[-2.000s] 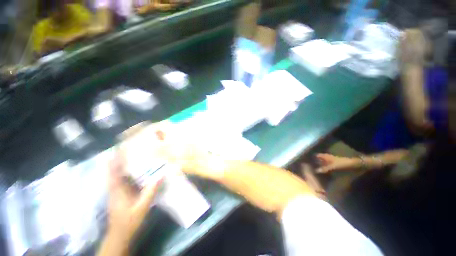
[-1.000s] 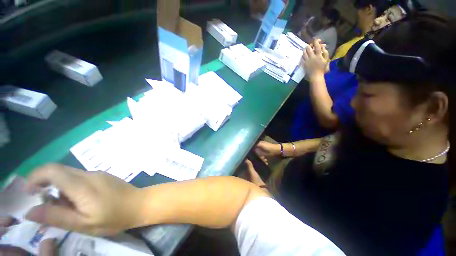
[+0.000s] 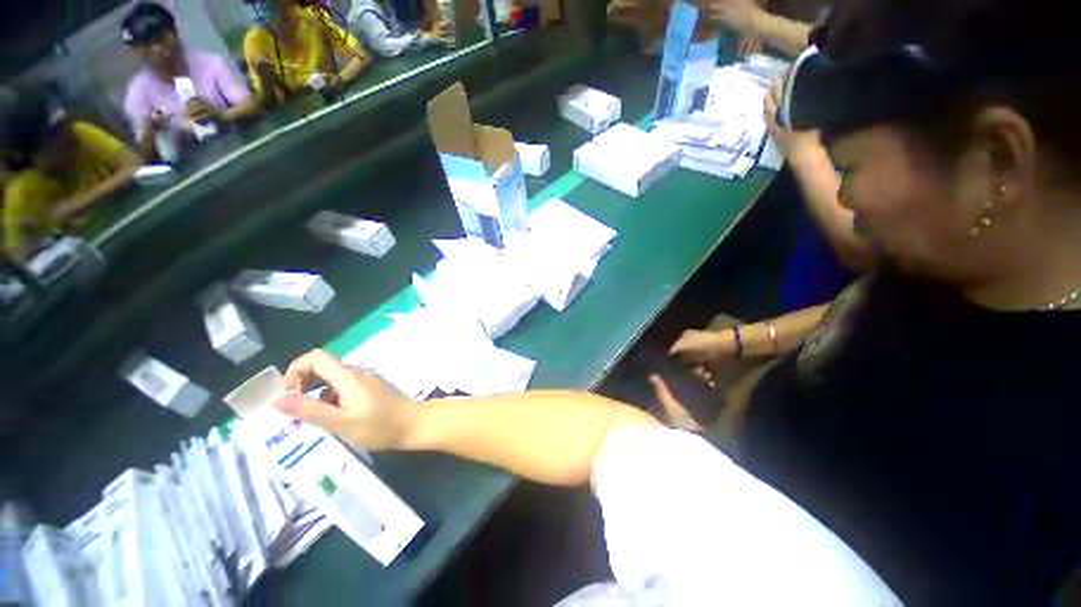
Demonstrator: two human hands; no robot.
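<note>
My right hand [image 3: 344, 403] reaches in from the lower right with a white sleeve. Its thumb and fingers pinch the upper end of a white printed carton [image 3: 344, 492] with a small green mark. The carton lies tilted on the green bench, its end flap [image 3: 255, 391] raised. Whether something small is between the fingers is hidden. My left hand is not in view. A row of flat white cartons [image 3: 178, 522] stands fanned at the lower left. A loose pile of white papers or cartons [image 3: 474, 296] lies beyond my hand.
A blue-and-white display box [image 3: 488, 196] with raised brown flap stands behind the pile. Slim closed cartons [image 3: 285, 289] lie on the dark belt [image 3: 391, 166]. A person in black [image 3: 901, 439] sits close at right. People [image 3: 190, 89] work across the belt.
The view has swung left, showing more belt and the fanned cartons. My right hand now holds the carton's top, and my left hand, partly visible earlier, has left the picture.
</note>
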